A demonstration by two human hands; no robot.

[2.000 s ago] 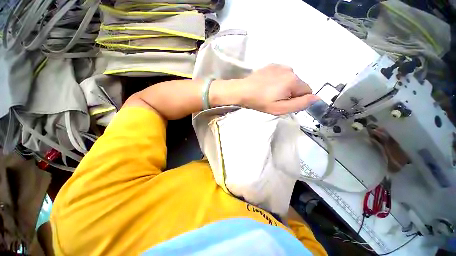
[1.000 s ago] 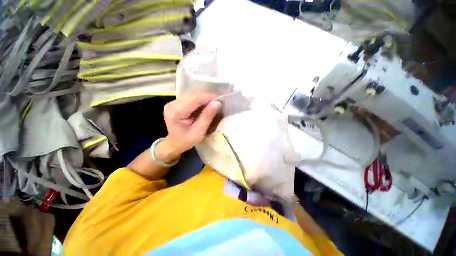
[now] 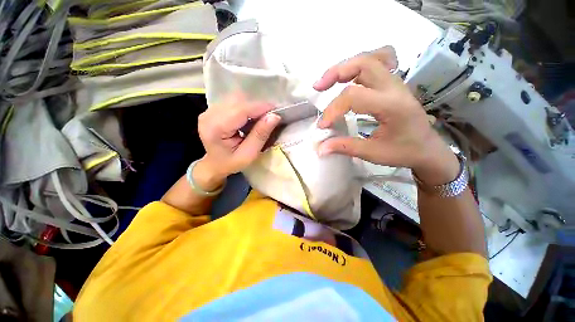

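The beige bag body (image 3: 325,170) lies bunched on my lap and against the white table's near edge, with a yellow piping line (image 3: 297,176) across it. My left hand (image 3: 236,137) pinches its edge between thumb and fingers, beside a flat grey band (image 3: 294,112). My right hand (image 3: 384,116) is over the bag at the right of the band, its thumb and fingers apart and the fingertips close to the cloth. No tool shows in it. A grey-edged part of the bag spreads at the upper left.
The white sewing machine head (image 3: 498,107) stands at the right on the white table (image 3: 353,25). Stacked beige pieces with yellow edges (image 3: 145,53) lie at upper left. Long grey straps (image 3: 82,207) hang at left, with a small red object (image 3: 45,239) below them.
My left hand has moved from beside the needle back to the bag's edge and pinches it. My right hand has come into view over the bag. The bag has shifted slightly left; the red-handled scissors no longer show.
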